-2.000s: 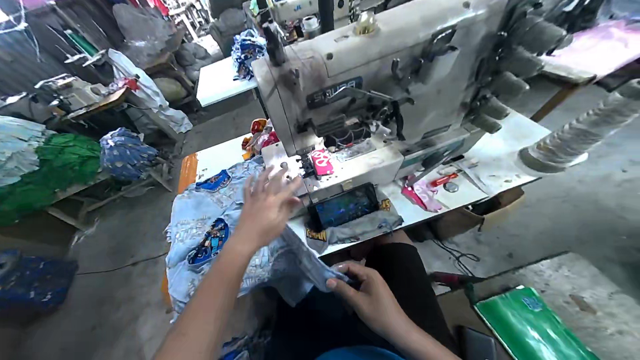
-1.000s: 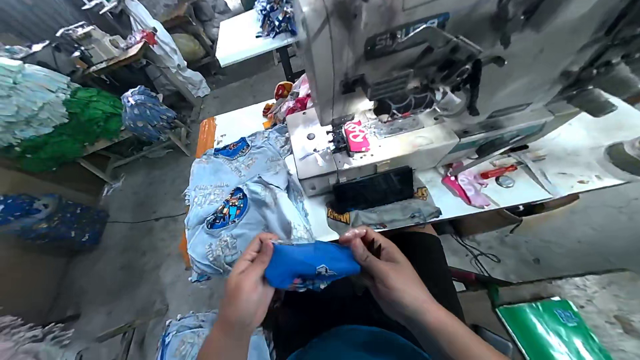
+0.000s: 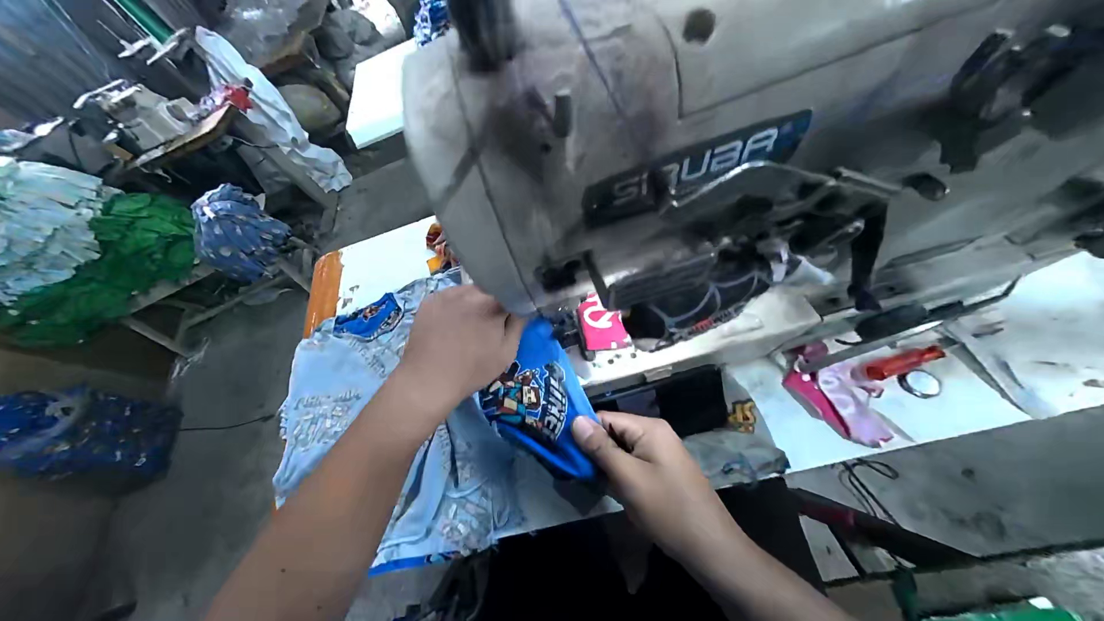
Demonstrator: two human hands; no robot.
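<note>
A blue printed fabric piece (image 3: 539, 401) is stretched between my two hands in front of the needle area of a Siruba sewing machine (image 3: 638, 129). My left hand (image 3: 470, 345) grips its upper end close beside the presser foot, partly hiding its own fingertips. Thumb and fingers of my right hand (image 3: 634, 448) pinch the lower right edge. Light blue printed garments (image 3: 345, 397) with blue necklines lie on the table under and left of my left forearm. A pink tag with white print (image 3: 602, 323) sits on the machine by the needle.
Dark and grey cloth (image 3: 733, 448) lies along the table's front edge. To the right are pink fabric scraps (image 3: 841, 401), a red-handled tool (image 3: 901, 363) and a small round metal item (image 3: 919, 384). Garment piles, one green (image 3: 129, 267), stand at the left beyond the aisle.
The blue fabric piece has moved from over my lap up to the machine's needle area, held by both hands. The view has come much nearer to the machine.
</note>
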